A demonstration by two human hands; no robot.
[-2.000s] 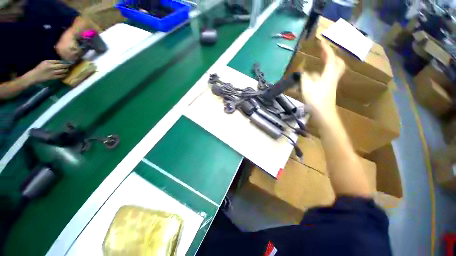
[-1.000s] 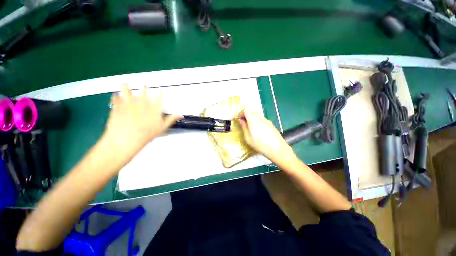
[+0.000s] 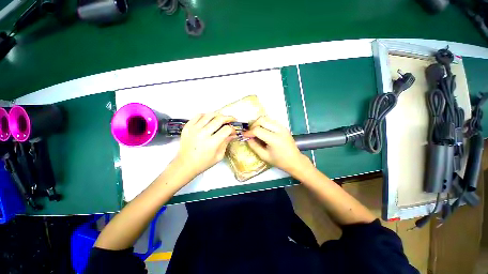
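Note:
A hair dryer head with a magenta ring (image 3: 135, 124) lies on the white work sheet (image 3: 155, 172). Its black inner handle (image 3: 174, 127) points right, over the yellow-tan pad (image 3: 247, 162). My left hand (image 3: 206, 140) holds the inner handle near its end. My right hand (image 3: 270, 142) pinches the joint, with thin lead wires partly showing at the fingertips; the exact grip is hidden. The dark grey handle sleeve (image 3: 323, 139) lies just right of my right hand, its bundled power cord (image 3: 379, 120) beyond it.
More dryer heads (image 3: 42, 122) lie at the left, beside a blue bin edge (image 3: 8, 195). A cord tray (image 3: 391, 182) at the right holds cord-and-sleeve sets (image 3: 441, 166). Behind the white rail (image 3: 225, 60) is the green conveyor with dryer parts. A blue stool (image 3: 85, 241) stands below.
The dryer head with its magenta ring now shows on the sheet. My left hand has moved right along the handle, and both hands have come together at the joint over the pad.

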